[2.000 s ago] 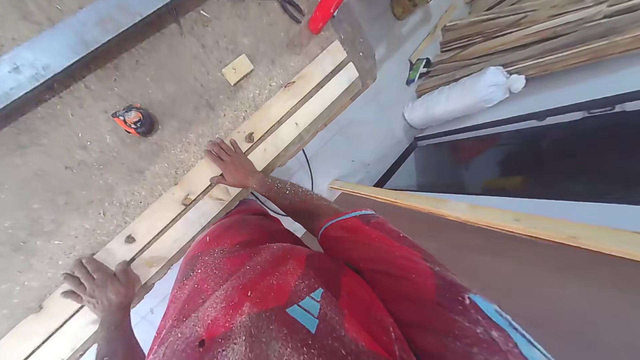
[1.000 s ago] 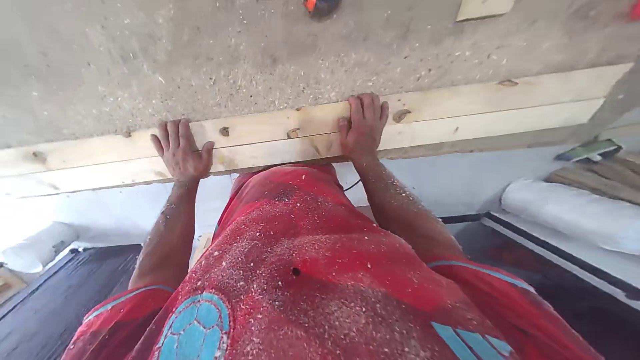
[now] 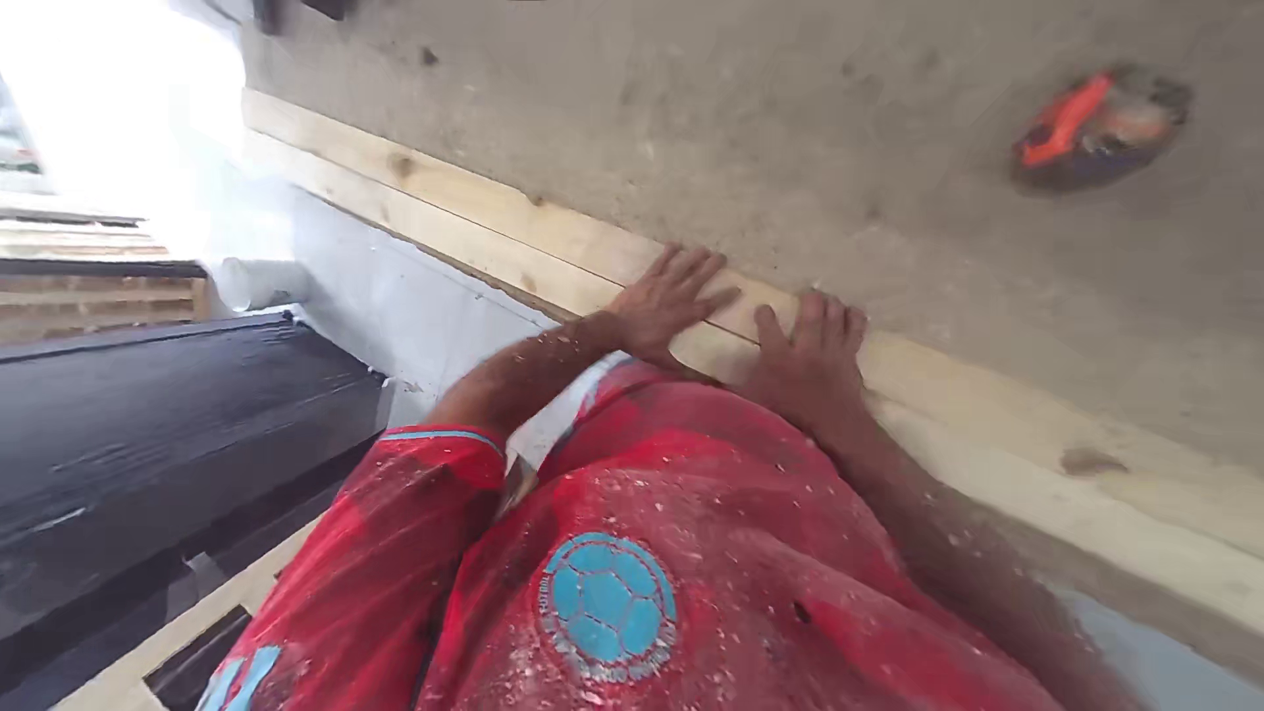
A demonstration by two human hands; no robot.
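Note:
Two pale wooden boards lie side by side along the near edge of a worn bench top: the far board (image 3: 592, 244) and the near board (image 3: 494, 259), a thin seam between them. My left hand (image 3: 673, 301) rests flat across both boards, fingers spread on the far one. Close to its right, my right hand (image 3: 815, 360) presses on the same boards, fingertips near the far board's outer edge. Neither hand holds anything. An orange and black tape measure (image 3: 1101, 128), blurred, sits on the bench top at the upper right.
The dusty bench top (image 3: 790, 128) spreads beyond the boards. At the left are a dark panel (image 3: 178, 415), a white roll (image 3: 262, 283) and stacked timber (image 3: 99, 301). A strip of light wood (image 3: 188, 627) lies at the lower left. My red shirt fills the lower middle.
The view has swung strongly toward the boards' left end. My hands, well apart on the boards one and two seconds ago, are now close together on them.

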